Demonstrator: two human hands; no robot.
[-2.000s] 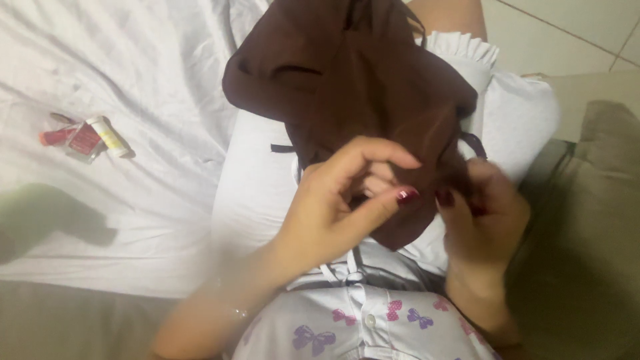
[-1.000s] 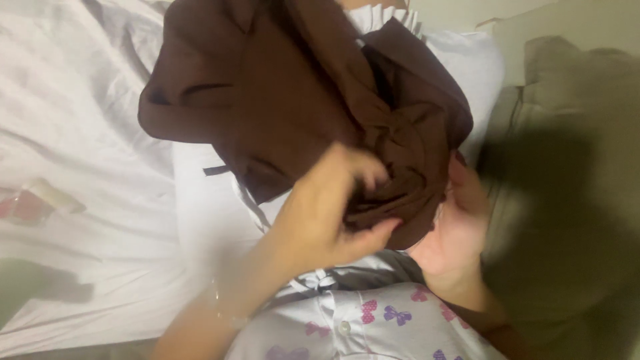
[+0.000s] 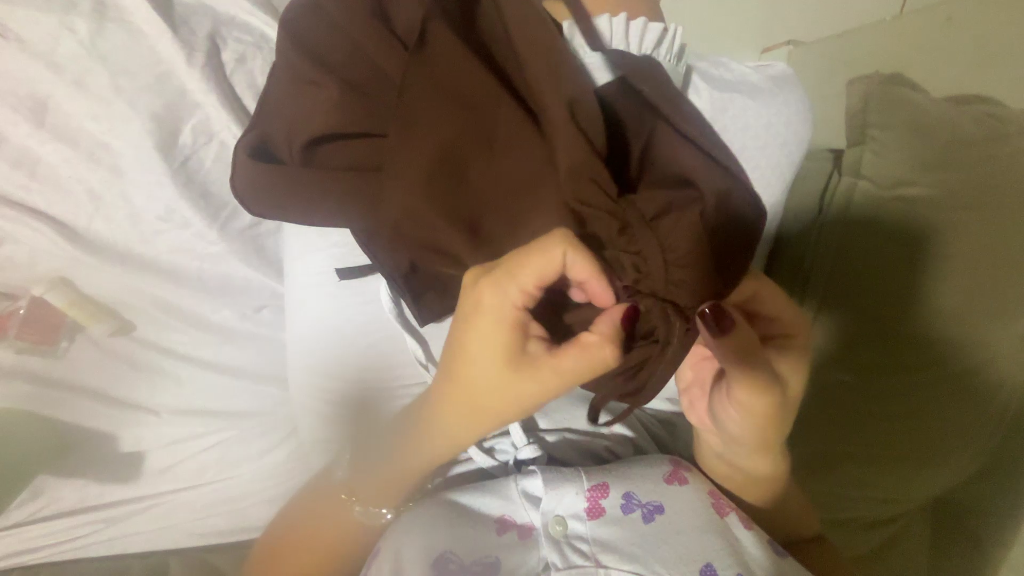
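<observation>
A dark brown fabric item point(image 3: 480, 144), gathered and folded, lies across the lap; its exact kind cannot be told. My left hand point(image 3: 536, 320) pinches its gathered lower part between thumb and index finger. At the right, my right hand point(image 3: 744, 344) grips the edge of the same gathers, with the thumb on top and the other fingers partly hidden. A thin brown loop point(image 3: 612, 412) hangs below the gathers between the hands. A small dark strap end point(image 3: 358, 272) sticks out at the left of the brown fabric.
At the far left, a small bottle with red contents point(image 3: 40, 324) and a pale tube point(image 3: 88, 306) lie on a white sheet point(image 3: 160, 240). A greenish-grey cushion point(image 3: 920, 280) stands to the right. White ruffled cloth point(image 3: 632, 40) shows beyond the brown fabric.
Two seconds ago the brown fabric was more bunched; it is now spread wider, with its gathered part between my hands. Since one second ago, my right thumb has come over the fabric's edge.
</observation>
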